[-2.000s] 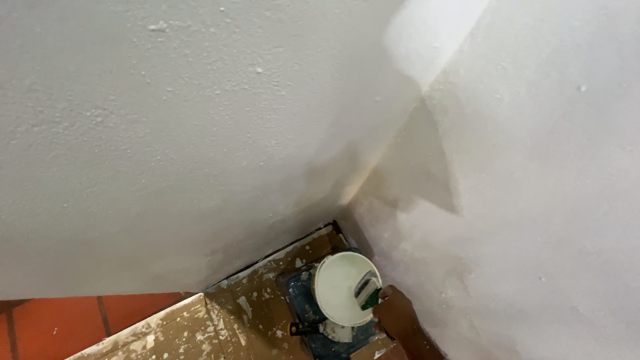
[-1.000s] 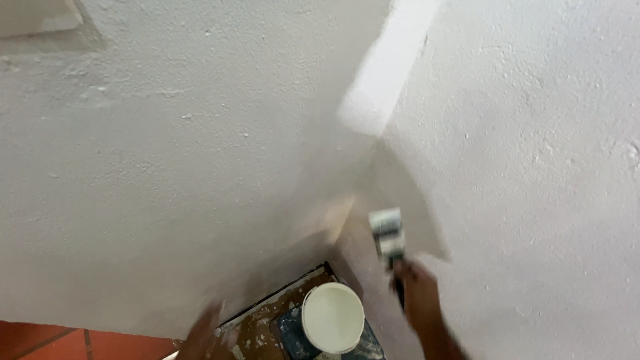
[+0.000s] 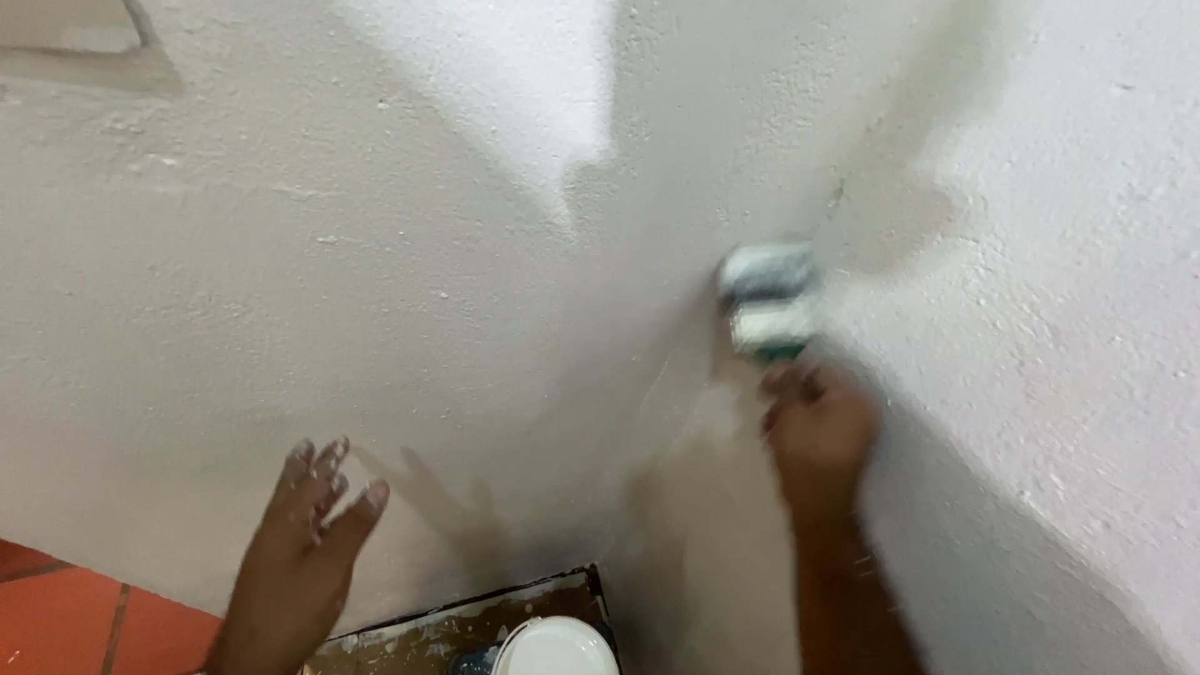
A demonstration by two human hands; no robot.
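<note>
My right hand (image 3: 820, 408) is closed around the handle of a paintbrush (image 3: 773, 295), whose bristles point up against or close to the wall beside the corner; motion blurs it. The brush has a pale, paint-smeared ferrule and a green part near my fingers. My left hand (image 3: 319, 516) is raised at the lower left in front of the left wall (image 3: 356, 309), fingers apart and holding nothing, with white paint specks on them. A white bucket (image 3: 558, 649) stands below, between my hands, partly cut off by the frame's bottom edge.
The right wall (image 3: 1059, 356) meets the left one in a corner. Paint-spattered brown sheeting (image 3: 422, 628) covers the floor under the bucket, with a dark item (image 3: 473, 662) beside it. Red floor tiles (image 3: 66, 614) show at the lower left. A recessed panel (image 3: 70, 23) sits at the upper left.
The brush was over the bucket two seconds ago; my right hand has lifted it up to the wall corner. My left hand has risen into fuller view. The view has shifted upward.
</note>
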